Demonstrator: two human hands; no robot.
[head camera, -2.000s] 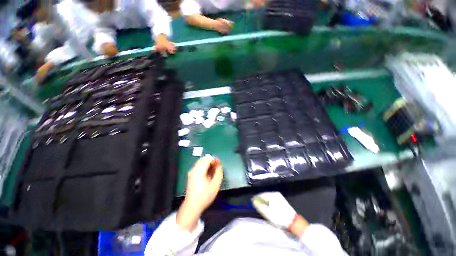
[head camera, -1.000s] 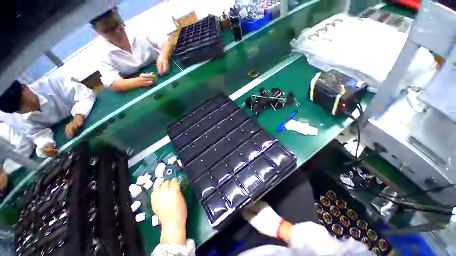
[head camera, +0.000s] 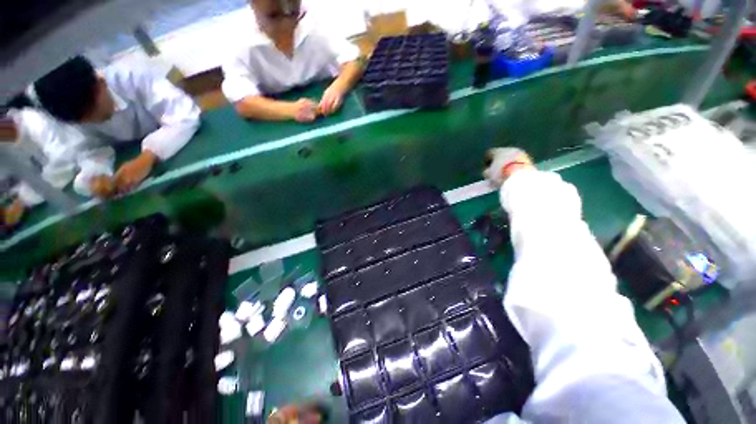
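Note:
My right hand (head camera: 506, 164), in a white glove with a red band, is stretched far forward over the strip beyond the black blister tray; whether it holds anything is unclear. My left hand (head camera: 300, 413) is small, blurred and cut off by the bottom edge; its fingertips show, but not what is in them. White pads (head camera: 274, 327) lie scattered on the green mat left of the glossy blister tray (head camera: 414, 310), with a small ring (head camera: 299, 313) among them. Clear squares (head camera: 269, 273) lie behind the pads. Binder clips (head camera: 491, 232) are partly hidden by my right sleeve.
Black foam trays (head camera: 157, 331) with clipped units stand at left. A black box with yellow strips (head camera: 655, 258) and a red light is at right, below plastic-wrapped white trays (head camera: 688, 157). Two people (head camera: 286, 58) work opposite, beside a stacked black tray (head camera: 406, 70).
My right hand has moved from below the blister tray's front edge to far forward, past the clips. My left hand has drawn back from the pads to the bottom edge. The view has shifted.

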